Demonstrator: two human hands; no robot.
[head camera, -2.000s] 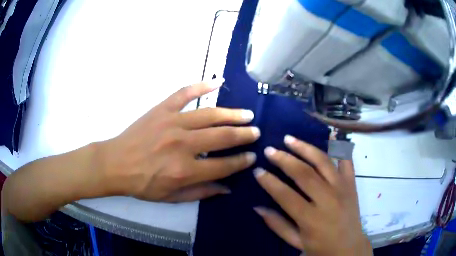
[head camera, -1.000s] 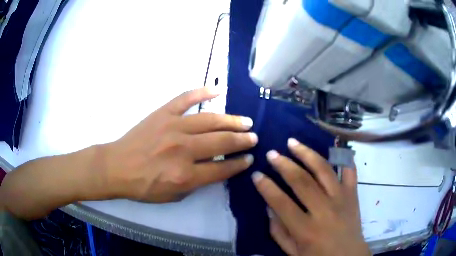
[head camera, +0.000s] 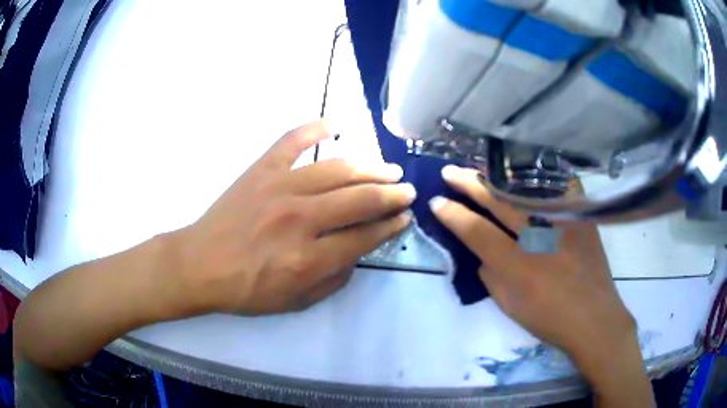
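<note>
A navy fabric panel (head camera: 422, 177) runs from the top centre, past the needle area, to a short end just below my hands. My left hand (head camera: 275, 227) lies flat from the left, its fingertips on the panel's left edge. My right hand (head camera: 530, 275) lies on the panel's right side, two fingertips pressing near the presser foot area (head camera: 418, 147); its other fingers are bent or hidden. The white and blue sewing machine head (head camera: 526, 68) hangs over the upper right and hides the needle. A grey block (head camera: 539, 238) shows in front of my right hand.
Navy pieces with grey-white strips (head camera: 41, 103) lie at the table's left. A printed ruler strip (head camera: 263, 388) follows the table's front edge. Red scissor handles (head camera: 717, 319) show at the far right edge. Blue basket parts (head camera: 160, 390) show below the table at left.
The panel has moved up and away under the machine head; its near end now lies on the table. My right hand has moved forward and to the right. My left hand has stayed nearly in place.
</note>
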